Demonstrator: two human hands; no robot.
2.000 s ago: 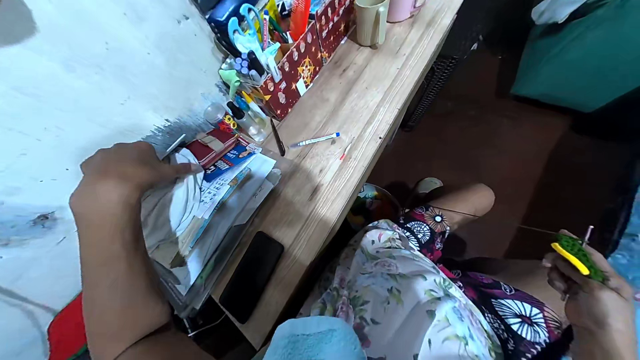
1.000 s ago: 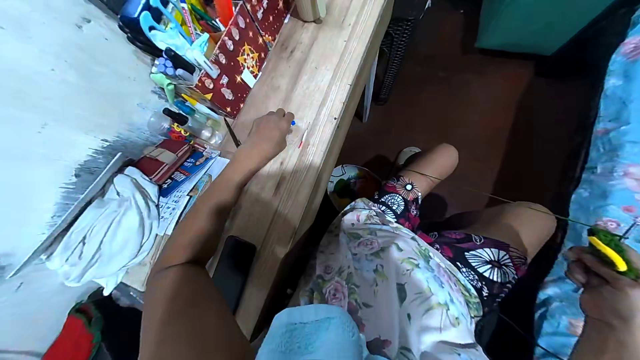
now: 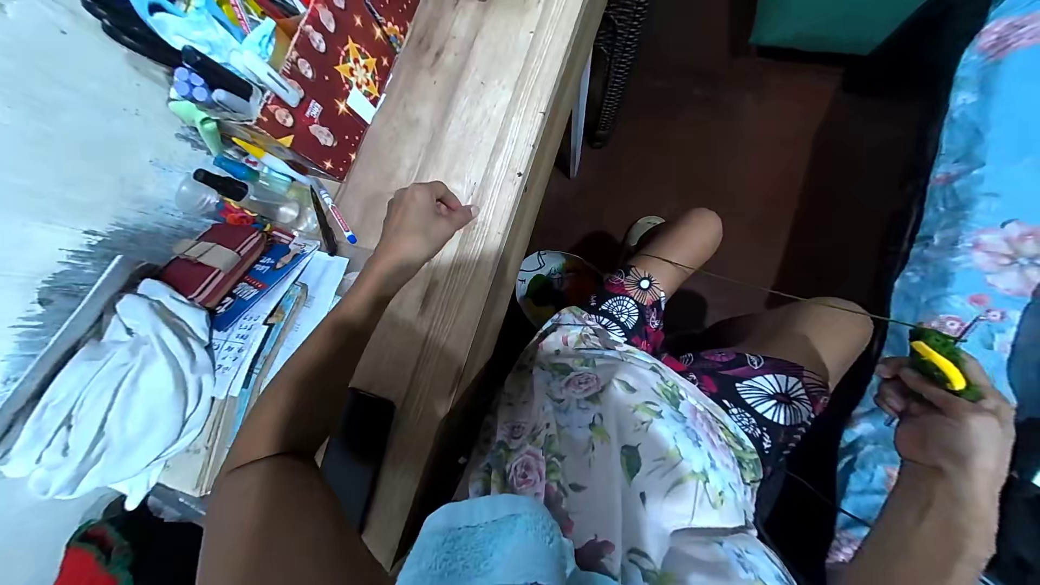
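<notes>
My left hand (image 3: 426,215) is over the wooden desk (image 3: 479,138), its thumb and fingertips drawn together; no object shows between them. Just left of it, a white marker pen with a blue end (image 3: 335,213) lies beside a dark slim tool (image 3: 322,221). At the far right, my right hand (image 3: 946,398) grips a small green yarn piece (image 3: 920,340) with a curved yellow object (image 3: 938,366) against it; a thin shaft sticks out above. A dark green yarn strand (image 3: 764,286) runs from the piece leftward across my knees.
Along the wall are a red patterned box (image 3: 329,81) of stationery, clear bottles (image 3: 272,203), a dark red wallet (image 3: 213,264), papers (image 3: 305,305) and a white cloth (image 3: 134,390). A black phone (image 3: 357,455) lies near the desk edge. A flowered blue bed cover (image 3: 975,195) is at right.
My left hand has moved from the white cloth to the desk. The marker pen, earlier in mid-desk, now lies by the bottles. The small red bit on the desk no longer shows. The view has shifted.
</notes>
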